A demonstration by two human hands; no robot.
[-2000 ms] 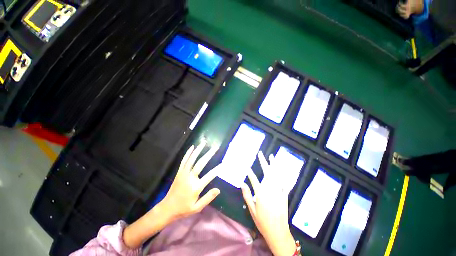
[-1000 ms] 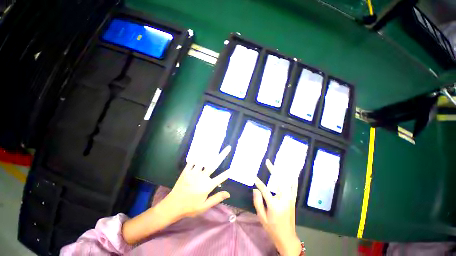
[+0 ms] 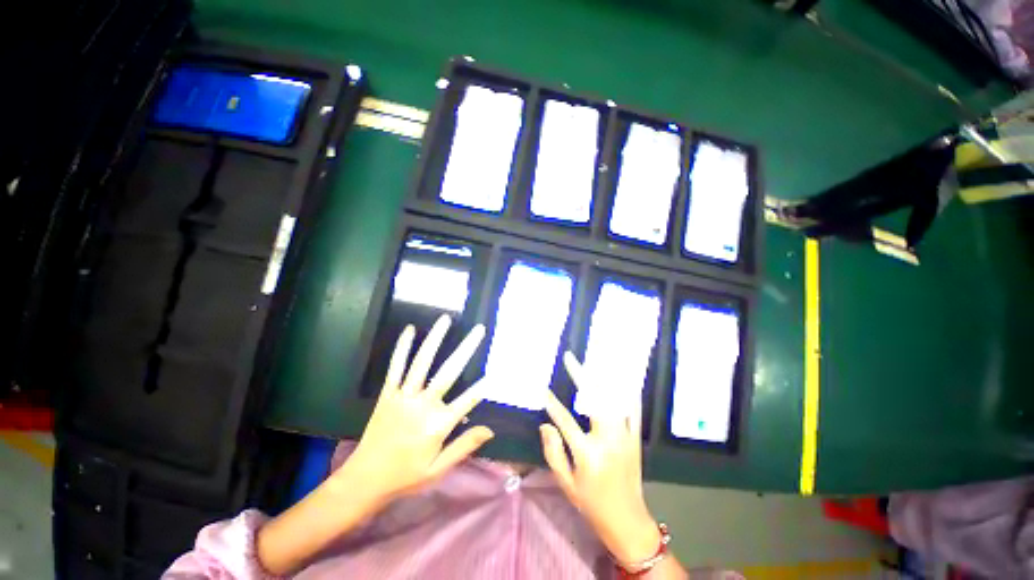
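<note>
A black phone tray (image 3: 544, 239) lies flat in front of me with phones in its two rows of four pockets. Most screens are lit white. The near-left phone (image 3: 431, 288) is mostly dark with a white band near its top. My left hand (image 3: 417, 436) is open, fingers spread, over the lower end of that phone and beside the second near phone (image 3: 531, 334). My right hand (image 3: 595, 459) is open over the lower part of the third near phone (image 3: 620, 340). Neither hand holds anything. Whether fingertips touch glass, I cannot tell.
A black side tray (image 3: 244, 215) at left holds one blue-lit phone (image 3: 232, 103). A dark tray stack stands at far left. Yellow tape (image 3: 811, 368) runs right of the phone tray. A black stand (image 3: 879, 198) is beyond it. A person's sleeve (image 3: 964, 527) shows at lower right.
The trays appear further left and more level in the view. The near-left phone's screen has gone from white to mostly dark. Both hands remain open over the near row.
</note>
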